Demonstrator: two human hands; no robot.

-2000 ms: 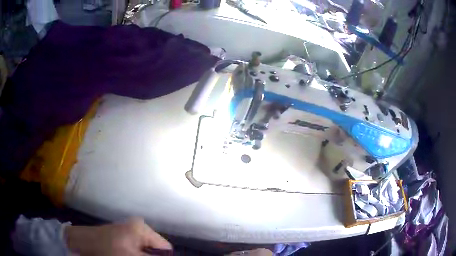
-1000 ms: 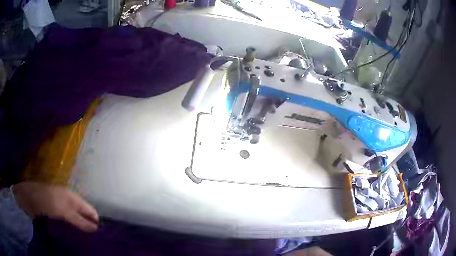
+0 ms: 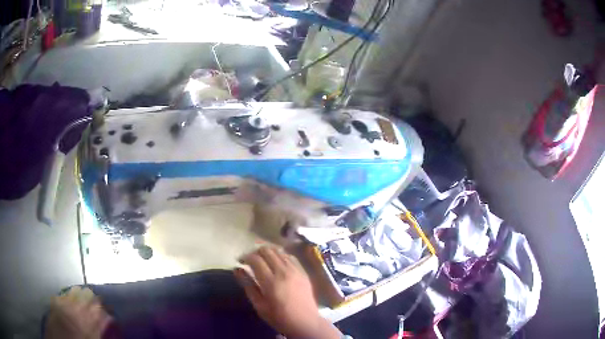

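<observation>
A dark purple garment piece (image 3: 182, 304) lies across the front of the white sewing machine bed (image 3: 199, 242), below the machine head (image 3: 259, 159). My left hand (image 3: 78, 314) is curled on the cloth's left end, at the lower left. My right hand (image 3: 282, 288) is at the cloth's right end, its fingers apart over the bed and its thumb at the cloth's edge. The hand shows no clear grip. The presser foot area (image 3: 126, 232) is blurred and bright, with no cloth seen under it. The cloth's lower part is cut off by the picture's edge.
An orange-edged scrap box (image 3: 375, 255) of white-grey pieces stands right of my right hand. A grey and purple cloth heap (image 3: 484, 265) is beyond it. The lamp tube (image 3: 52, 187) and a purple cloth pile (image 3: 33, 139) are at left. A wall (image 3: 491, 139) rises at right.
The view has swung right. The garment piece has come up from below the table edge onto the bed. My right hand has come fully into view over the bed; my left hand is on the cloth.
</observation>
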